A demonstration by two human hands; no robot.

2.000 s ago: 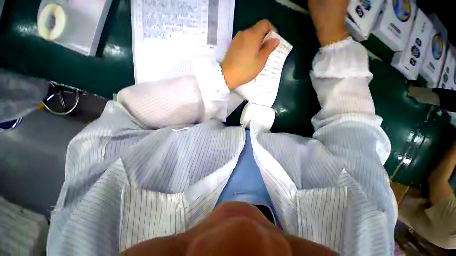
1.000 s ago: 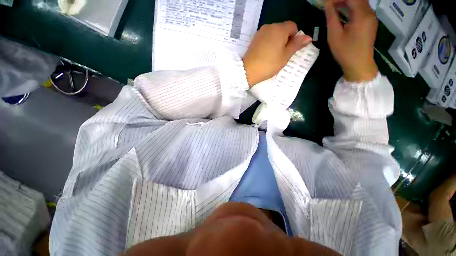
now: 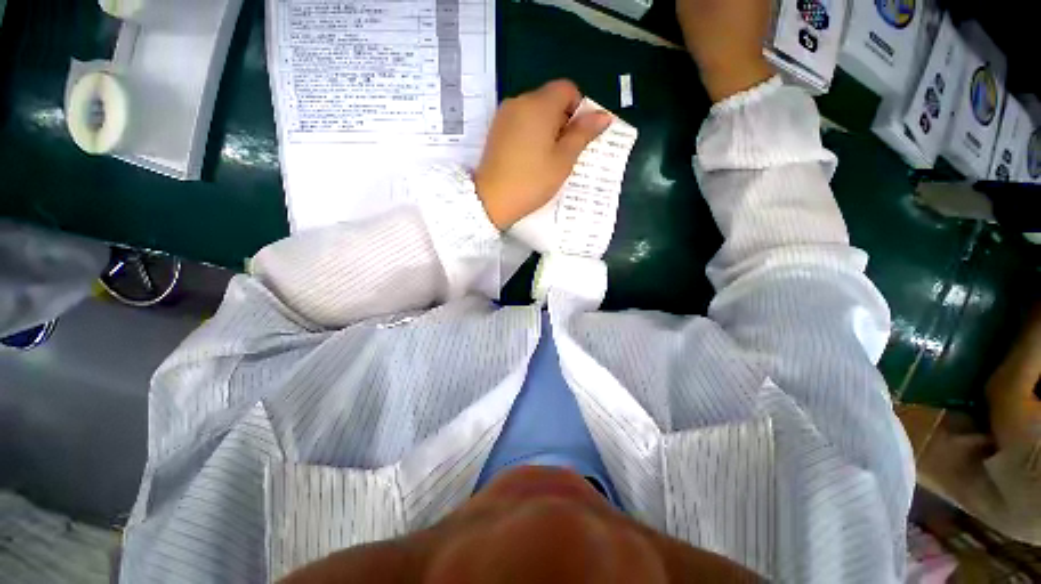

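Observation:
My left hand (image 3: 533, 154) grips the printed label strip (image 3: 590, 194) between thumb and fingers near its upper end. The strip runs down to its coiled end (image 3: 570, 281) at my waist. My right hand (image 3: 727, 46) reaches to the top edge of the picture beside the product boxes; its fingers are cut off, so what it holds is hidden. A tiny white label piece (image 3: 626, 90) lies on the dark green bench between my hands. A paper form (image 3: 382, 103) with dense print lies flat at the left of my left hand.
White product boxes (image 3: 880, 46) stand in a row at the upper right. A pale ring (image 3: 98, 111) lies by a white-grey tray (image 3: 171, 86) at the upper left. Another person's arm (image 3: 1016, 376) is at the right edge. The green bench (image 3: 674, 217) edge runs close to my body.
My right hand, in view near the strip a second ago, has moved up and out past the top edge. My left hand still holds the strip. The view has shifted, showing more of the form.

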